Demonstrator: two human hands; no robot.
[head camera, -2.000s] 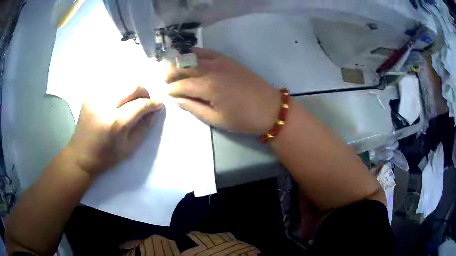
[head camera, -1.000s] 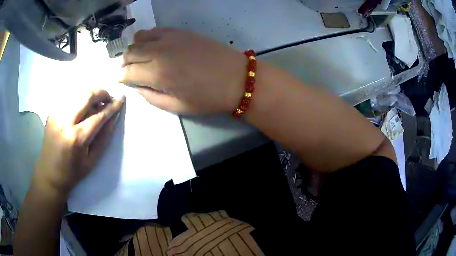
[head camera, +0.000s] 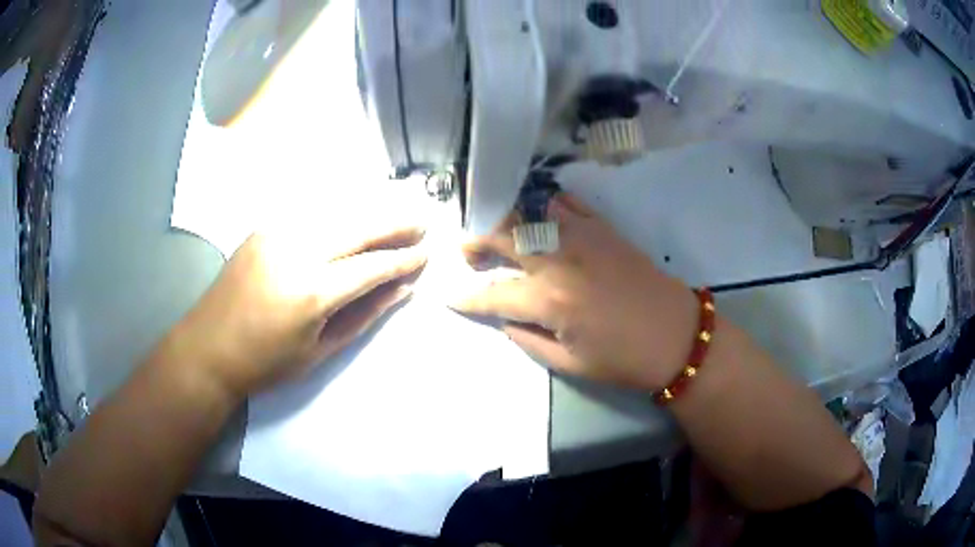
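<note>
A large white fabric panel (head camera: 396, 449) lies on the machine bed, washed out by lamp glare, its lower edge hanging over the front. My left hand (head camera: 321, 305) holds the panel down, palm down, fingertips left of and below the needle area. My right hand (head camera: 583, 294) holds the panel at its right side, fingertips opposite the left ones with a small gap between. The sewing machine head (head camera: 428, 86) stands just above the fingertips. Ribbed dials (head camera: 537, 236) show by the right hand. Glare hides the needle, the seam and exact fingertip contact.
The pale lamp (head camera: 251, 59) is left of the head. The machine arm spans the top right, with a yellow-labelled item (head camera: 861, 21) on it. A dark red-handled tool (head camera: 914, 227) lies by its right end. White scraps (head camera: 930, 283) and clutter are at far right.
The camera view has shifted and shows more of the machine. My hands remain on the panel near the needle area; the left fingers look straighter and flatter than before.
</note>
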